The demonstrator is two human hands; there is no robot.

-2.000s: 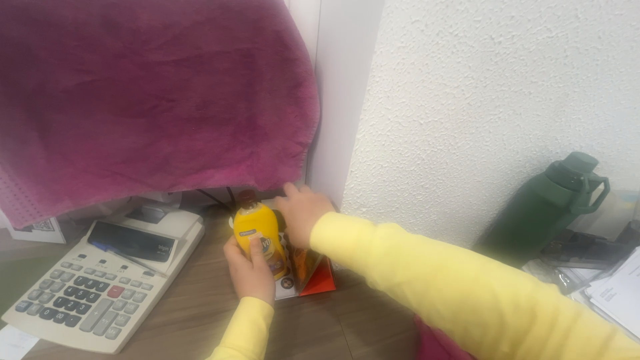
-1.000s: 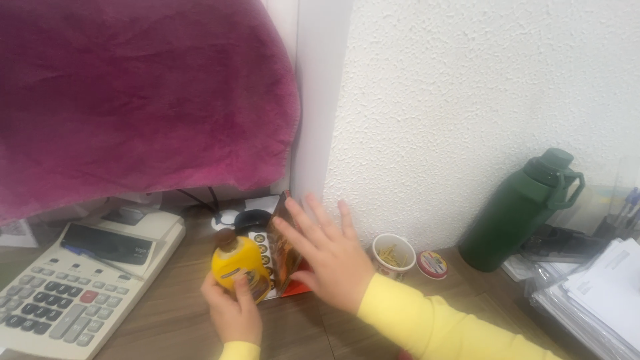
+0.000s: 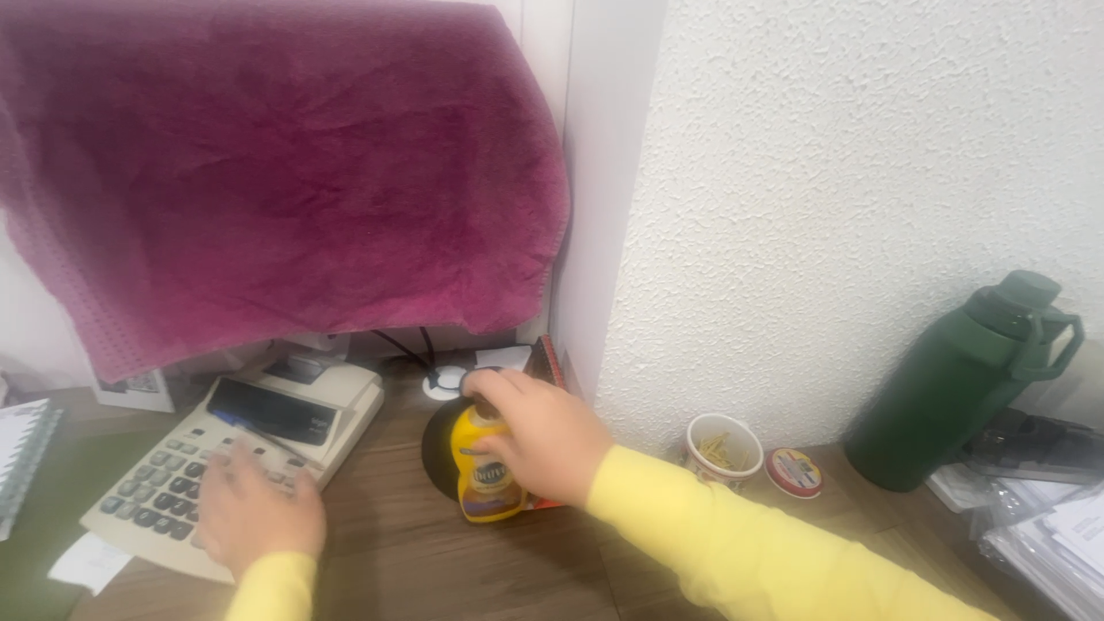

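My right hand (image 3: 548,431) grips a yellow plastic bottle (image 3: 490,483) by its upper part, thumb at the side and fingers over the brown cap. The bottle stands upright, or nearly so, on the wood-look desk, in front of a dark round object (image 3: 440,448). Fingers spread and blurred, my left hand (image 3: 259,509) is over the keys of a beige desktop printing calculator (image 3: 345,405) and holds nothing. A pen (image 3: 276,442) lies across the calculator below its display. Behind my right hand a spiral-edged item (image 3: 548,362) leans by the wall, partly hidden.
A magenta cloth (image 3: 302,172) hangs at the back. Right of my right hand are a paper cup of rubber bands (image 3: 723,448), its apparent round lid (image 3: 794,473), a green bottle (image 3: 940,388) and papers (image 3: 1052,535). Cables (image 3: 405,349) run behind; a spiral notebook (image 3: 26,457) lies far left.
My left hand has let go of the yellow bottle and moved left over the calculator. My right hand, spread beside the bottle one second ago, now holds it from above.
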